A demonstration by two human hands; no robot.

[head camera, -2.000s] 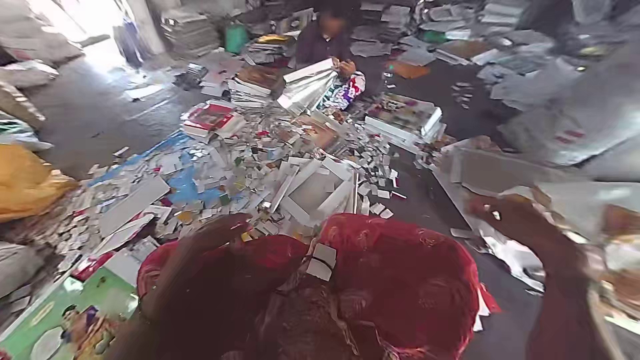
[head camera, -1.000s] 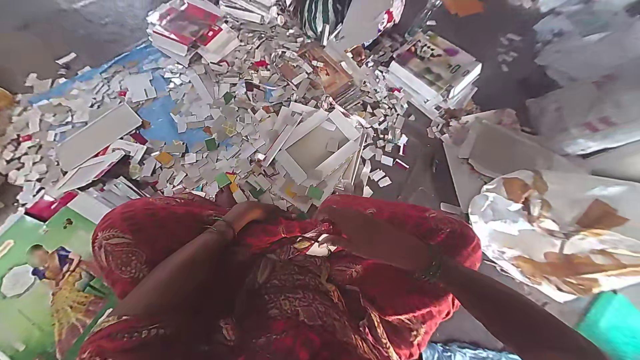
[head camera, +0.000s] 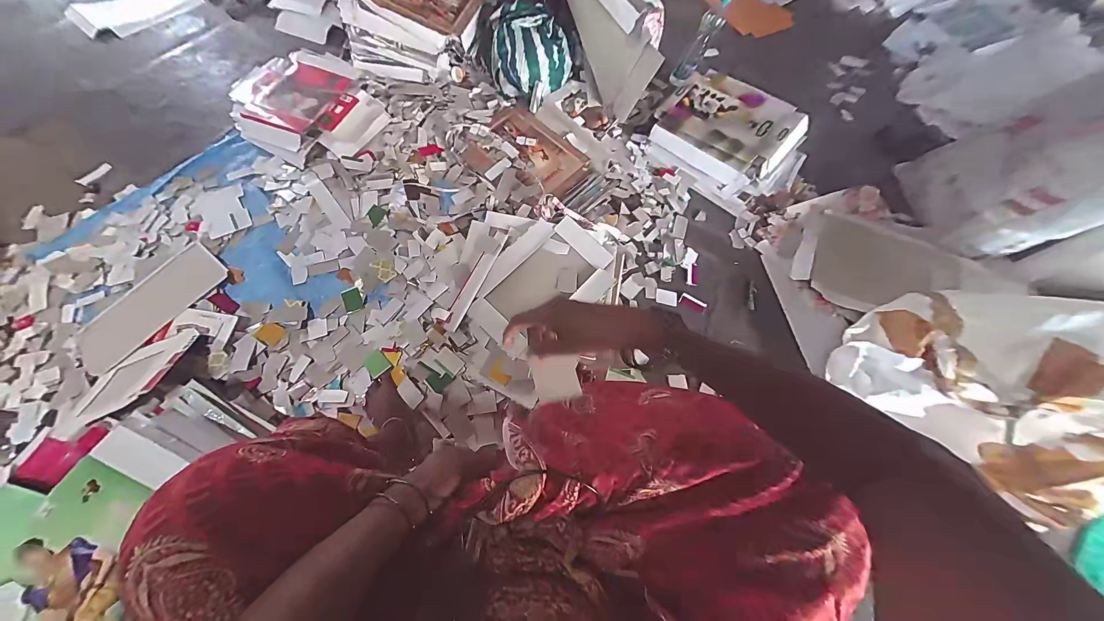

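My right hand [head camera: 595, 332] is held out over the heap of cut card pieces [head camera: 336, 319], in front of a pale card frame [head camera: 535, 280]. A small pale card piece [head camera: 556, 378] hangs below its fingers and appears held by them. Low in front of my body, my left hand [head camera: 448, 473] rests on the red patterned cloth [head camera: 673, 483] over my lap. Its fingers are curled near a fold of the cloth; whether anything is in them cannot be seen. A dark cord [head camera: 535, 476] lies across the cloth beside this hand.
Stacks of printed card [head camera: 297, 99] and a boxed stack [head camera: 729, 129] stand beyond the heap. A striped green and white bundle [head camera: 530, 52] is at the top. Long card strips [head camera: 155, 310] lie left, on and near a blue sheet [head camera: 276, 267]. Crumpled white plastic [head camera: 897, 362] is at right.
My right hand has moved forward from my lap to over the card heap. My left hand stays low at the lap. The view has tilted down since the earliest frame.
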